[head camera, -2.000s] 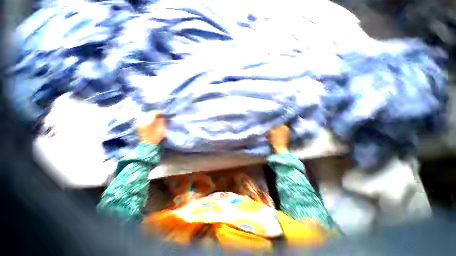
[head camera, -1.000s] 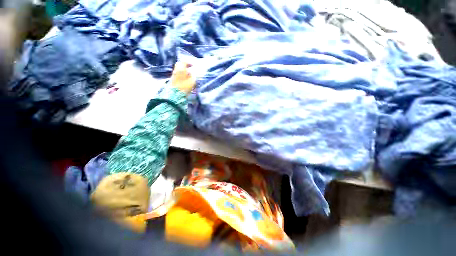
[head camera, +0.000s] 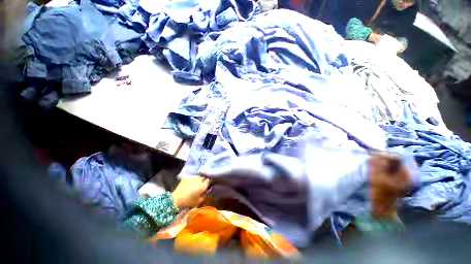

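A light-blue shirt (head camera: 258, 170) stretches between my two hands over the table's front edge, with a small dark label on its stitched band at the left. My left hand (head camera: 192, 191) is closed on the shirt's edge at the lower centre, just above my orange-yellow lap. My right hand (head camera: 387, 180) is blurred at the lower right, against the shirt's raised cloth; its grip is unclear. No tool can be made out in either hand.
The white table (head camera: 129, 105) bears small red bits. Darker blue garments (head camera: 72, 44) lie at its far left, light-blue shirts (head camera: 289, 46) behind, and off-white garments (head camera: 382, 72) at the right. Another person's green-sleeved arm (head camera: 357, 30) reaches in at the top right. Blue cloth (head camera: 106, 175) hangs below the table.
My left hand has moved down toward my lap and holds the shirt's edge. My right hand has come into view at the lower right. The shirt is pulled up from the table between them.
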